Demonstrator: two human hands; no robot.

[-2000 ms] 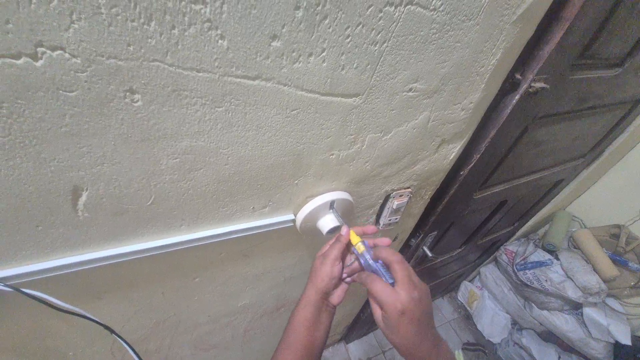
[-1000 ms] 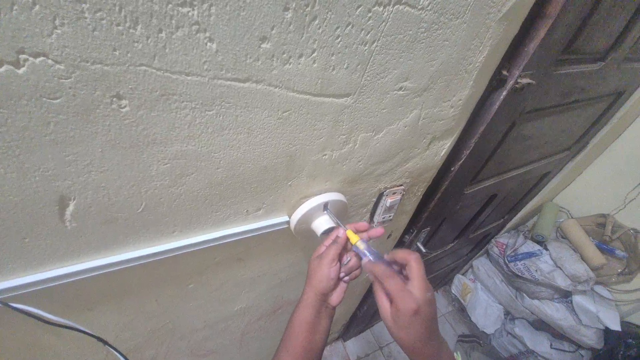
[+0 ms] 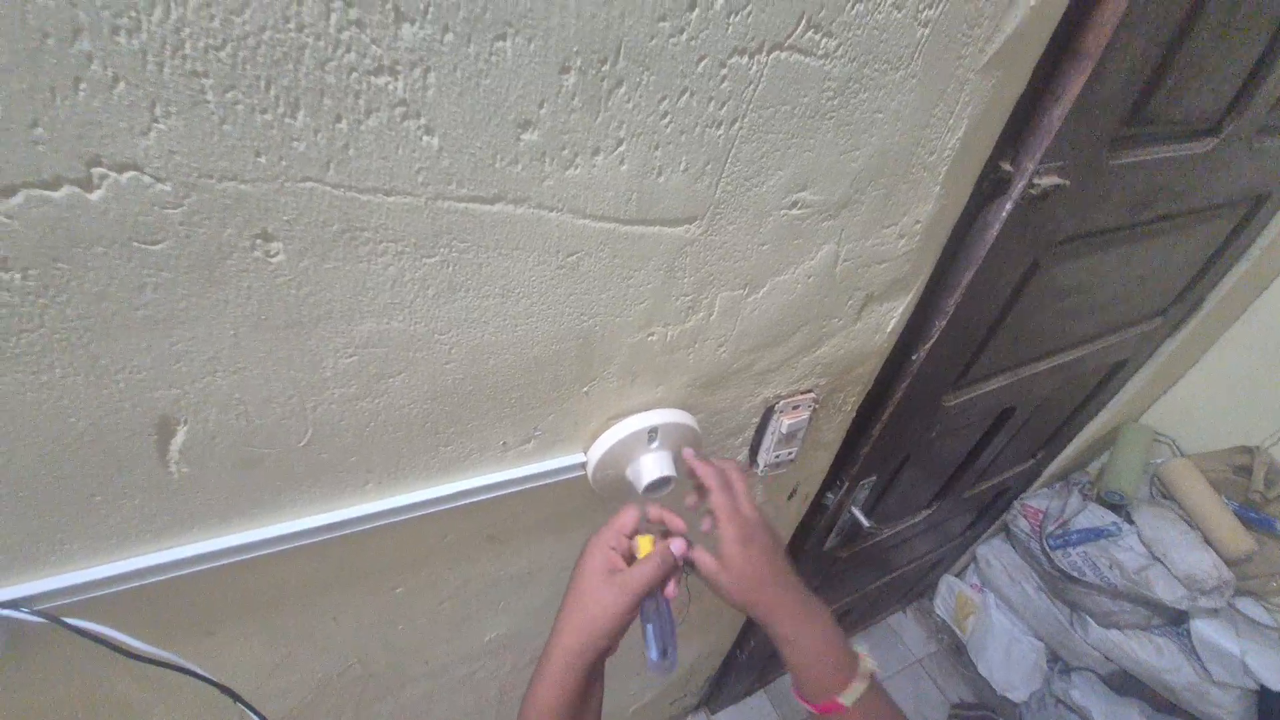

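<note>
A white round lamp holder (image 3: 652, 470) sits on the painted wall, at the right end of a white cable trunking strip (image 3: 300, 522). Just below it, my left hand (image 3: 610, 580) holds a screwdriver (image 3: 656, 620) with a yellow collar and a translucent bluish handle, which points down. My right hand (image 3: 738, 545) is beside it on the right, fingers apart and slightly blurred, the fingertips close to the holder's right edge. Whether they touch it, I cannot tell. Something thin and dark shows between the two hands.
A wall switch without its cover plate (image 3: 787, 432) is right of the lamp holder. Farther right stands a dark wooden door (image 3: 1080, 300) with a metal handle (image 3: 858, 512). Sacks (image 3: 1120, 600) and paint rollers (image 3: 1207, 508) lie at lower right. Black and white wires (image 3: 140, 650) hang at lower left.
The screwdriver was in my right hand, pointing up at the lamp holder; now my left hand has it. My right hand has let go of it and moved up beside the holder.
</note>
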